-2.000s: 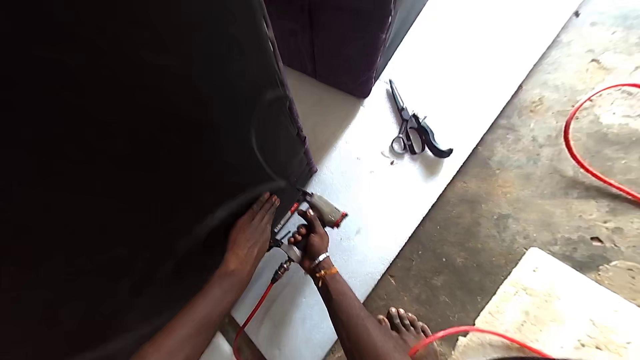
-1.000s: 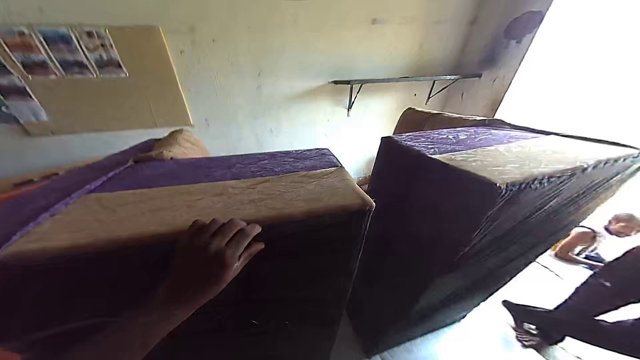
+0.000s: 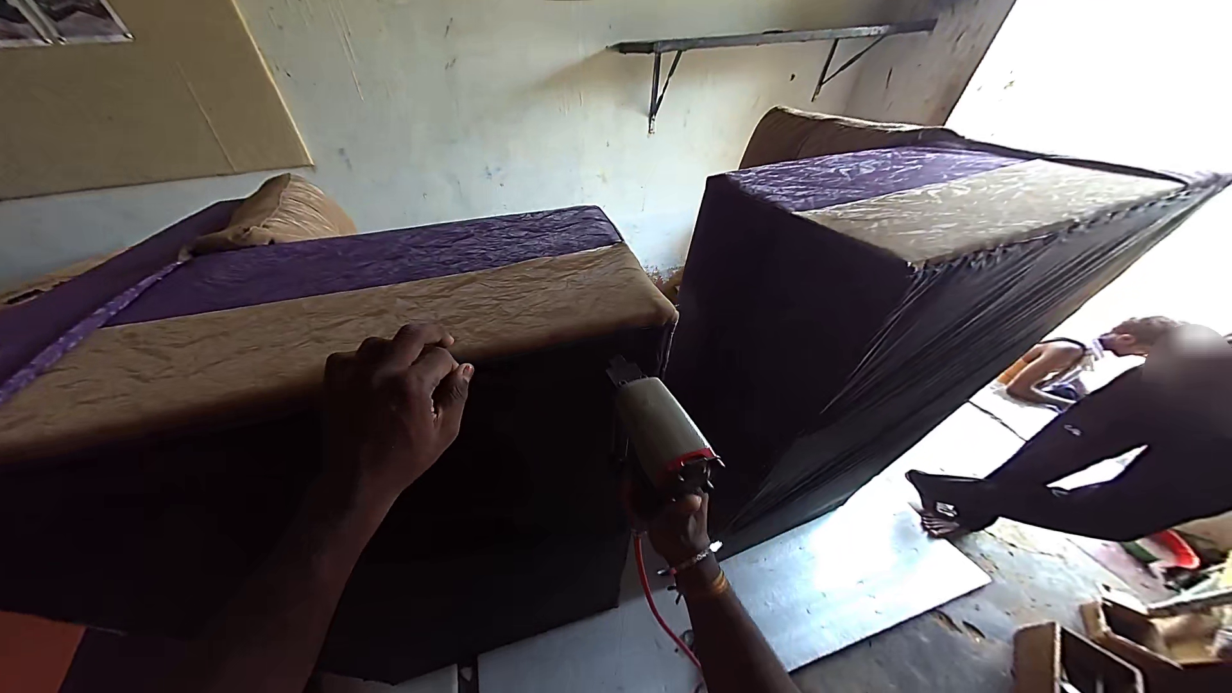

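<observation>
My right hand [image 3: 681, 525] grips a pneumatic staple gun [image 3: 664, 428], its nose near the dark cloth at the front corner of a piece of upholstered furniture [image 3: 520, 294]. A red air hose [image 3: 654, 597] hangs below the gun. My left hand [image 3: 399, 395] rests with curled fingers at the tan top edge of the same piece, where the black cloth [image 3: 500, 500] of its near face meets the tan cover. Purple fabric [image 3: 385, 265] runs behind the tan band. Whether the left fingers pinch any cloth cannot be told.
A second upholstered piece [image 3: 799, 318] stands at the right, close to the first. A wall shelf [image 3: 770, 40] is behind. Two people [image 3: 1136, 433] are at the right, near a light-coloured board [image 3: 866, 577] on the floor. Wooden frames [image 3: 1088, 645] lie at lower right.
The view has swung up from the floor-level work to the furniture's top. The staple gun, out of view one second ago, is now raised near the corner in my right hand.
</observation>
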